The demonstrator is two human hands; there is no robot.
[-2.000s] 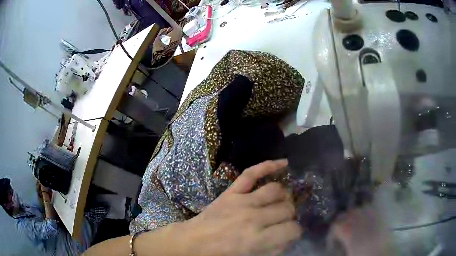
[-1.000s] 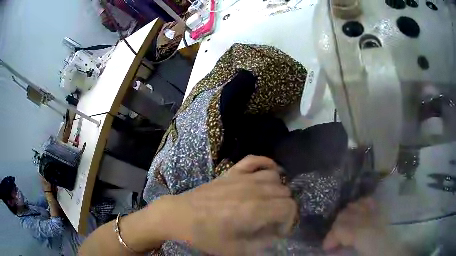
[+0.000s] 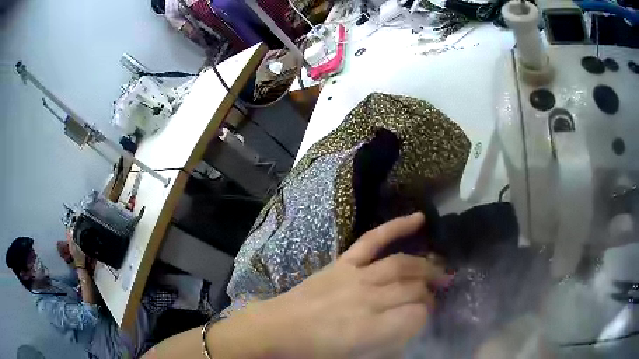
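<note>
The printed garment (image 3: 298, 224) lies bunched on the white machine table, grey-white with a yellow-brown border (image 3: 427, 144). A plain black fabric piece (image 3: 483, 231) extends from its opening towards the sewing machine head (image 3: 585, 140). My left hand (image 3: 350, 301) is on the cloth at lower centre, index finger stretched along the black fabric, other fingers curled on the cloth; its fingertips are partly hidden. My right hand cannot be made out; the lower right is strongly blurred. The needle area is also blurred.
A slim white paddle shape (image 3: 482, 165) stands left of the machine head. A pink-red tray (image 3: 329, 59) and fabric scraps (image 3: 462, 14) lie at the far table edge. Another table (image 3: 168, 168) is at left, with a person (image 3: 66, 301) beside it. More people show at the top.
The view has shifted, so the garment and machine appear further right and lower. My left index finger has stretched out from a closer curl. My right hand has dropped out of clear sight.
</note>
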